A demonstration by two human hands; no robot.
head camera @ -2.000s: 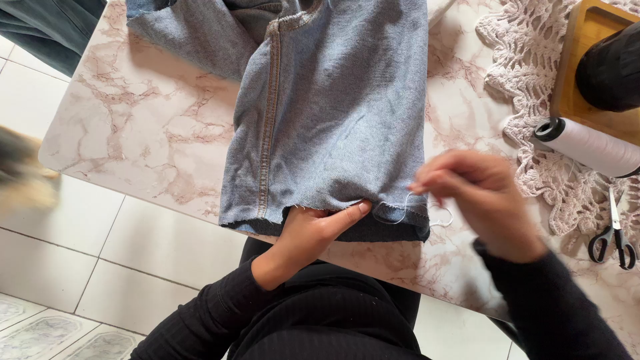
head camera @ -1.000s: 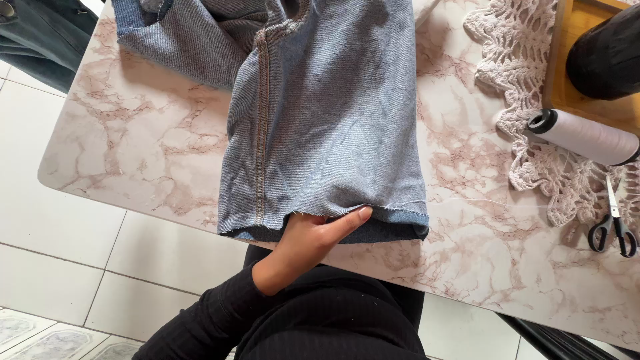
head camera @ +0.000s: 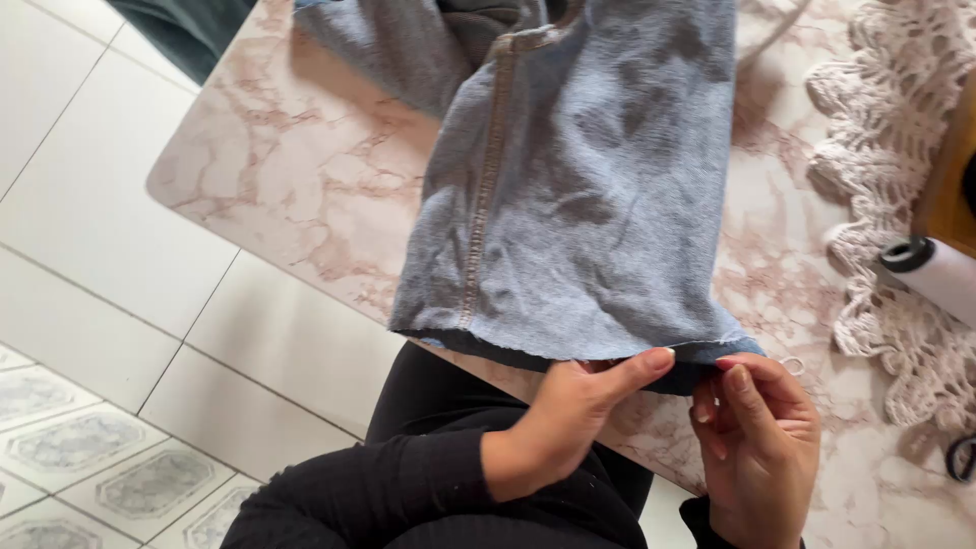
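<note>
A blue denim garment (head camera: 579, 191) with a stitched seam lies inside out over the table edge, its cut hem toward me. My left hand (head camera: 583, 408) pinches the raw hem, thumb on top and fingers inside the opening. At the hem's right corner, the fingertips of my right hand (head camera: 755, 419) are closed on the folded edge. A small loop of white thread (head camera: 794, 366) shows beside the right fingers; whether they also hold a needle cannot be told.
The marble-patterned table (head camera: 305, 183) carries a crocheted cloth (head camera: 862, 305) at the right. On it rest a cone of white thread (head camera: 942, 278) and a wooden tray (head camera: 949, 183). One scissors handle (head camera: 959, 459) shows at the right edge. Dark cloth (head camera: 187, 30) hangs at the upper left.
My right hand, out of view one second ago, is back at the hem's right corner. My left hand keeps its hold on the hem. The view has shifted, cutting off most of the scissors.
</note>
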